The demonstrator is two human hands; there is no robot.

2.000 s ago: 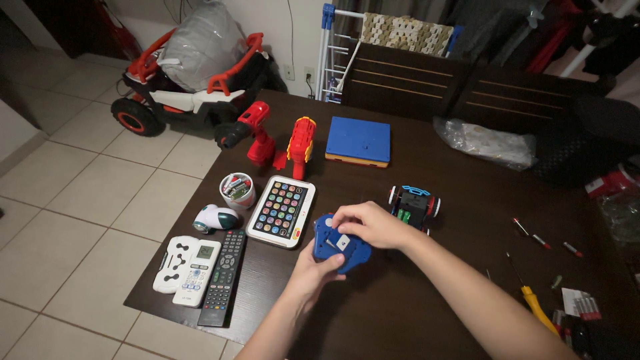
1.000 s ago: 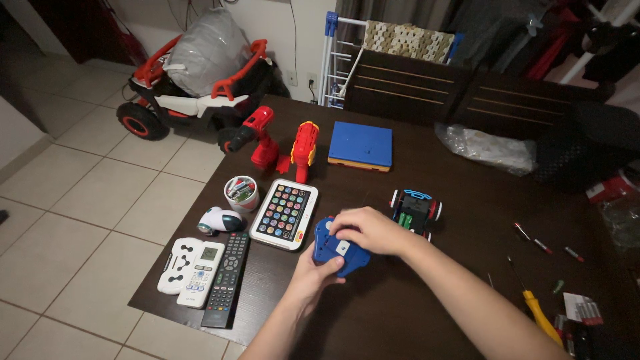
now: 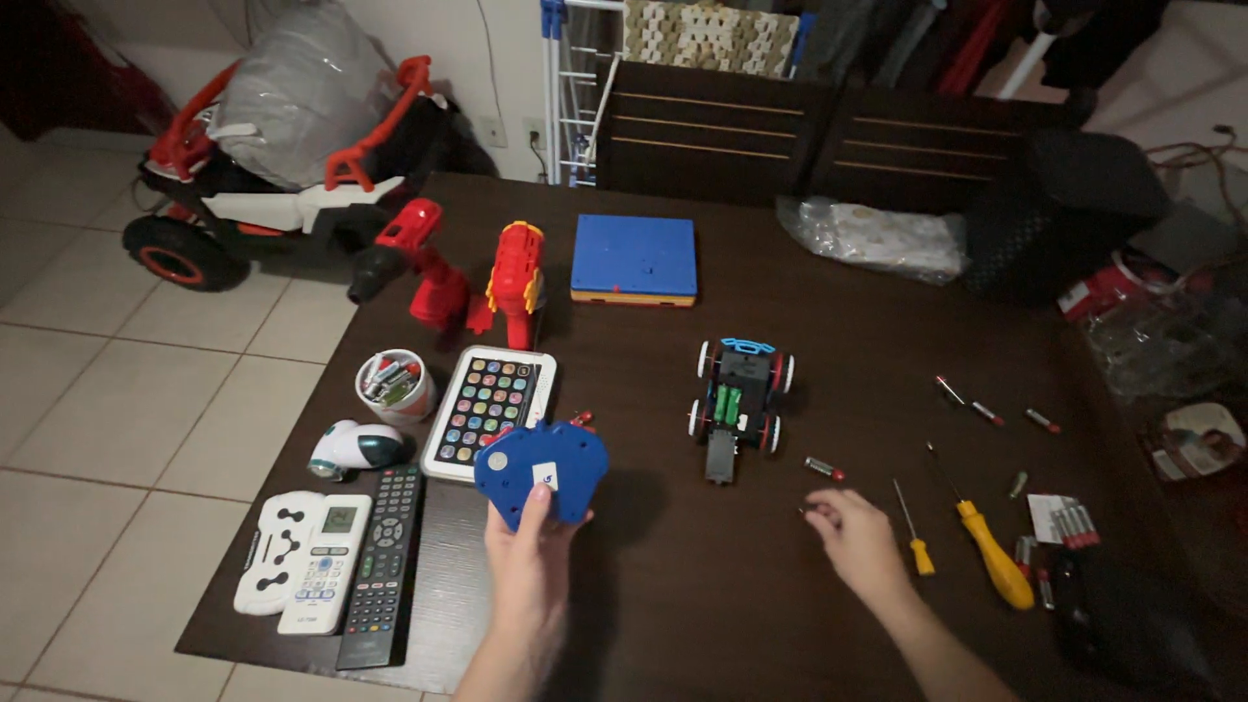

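My left hand (image 3: 531, 546) grips a blue plastic toy game controller (image 3: 575, 468), its underside with a small white sticker facing up. My right hand (image 3: 853, 536) is low over the table, fingertips together near a tiny dark item; whether they pinch it I cannot tell. Just above those fingers lies a red-tipped battery (image 3: 824, 468). To the right are a small yellow-handled screwdriver (image 3: 919, 554) and a larger yellow-handled screwdriver (image 3: 994, 558). An upturned toy car (image 3: 743, 390) with green batteries in its open compartment rests between and beyond my hands.
Left on the dark table (image 3: 682, 624) are a toy tablet (image 3: 492, 409), a cup of batteries (image 3: 395, 385), a white toy (image 3: 356, 447), a black remote control (image 3: 383, 575) and a white remote control (image 3: 327, 565). Behind stand red toy drills (image 3: 515, 278) and a blue case (image 3: 634, 255). Loose batteries (image 3: 1041, 419) lie right.
My right hand has left the blue controller and moved right, down to the table near the battery and screwdrivers. My left hand still holds the controller.
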